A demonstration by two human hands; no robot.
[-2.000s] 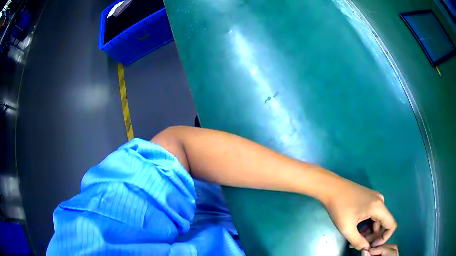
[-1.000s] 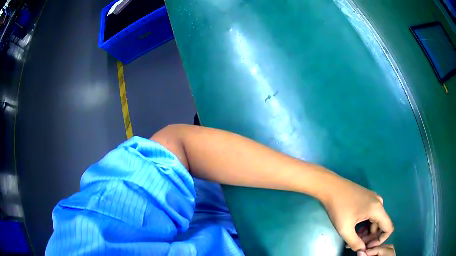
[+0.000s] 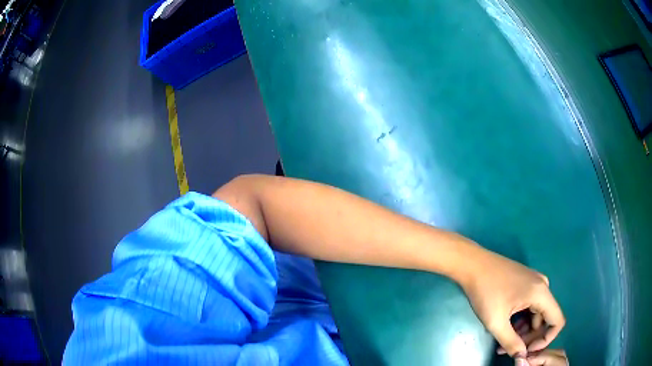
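Note:
My left hand (image 3: 516, 306) is bare, at the lower right over the green surface. Its thumb and index finger are brought together at the tips. Only some fingers of my right hand (image 3: 549, 358) show at the bottom edge, touching or almost touching the left fingertips. Whether a small part is pinched between them is too small to tell. A dark thing shows in small patches beside and beneath the fingers; the rest of it is hidden or cut off.
The green bench mat (image 3: 457, 129) has glare and a small dark mark. Beyond a bright curved edge lies a dark-bordered panel (image 3: 633, 89) with a small yellowish tab. A blue bin (image 3: 196, 53) and a yellow floor line (image 3: 176, 139) are left of the bench.
The panel at the far right has shifted right and down in the picture. My hands stay in nearly the same place, fingertips still together.

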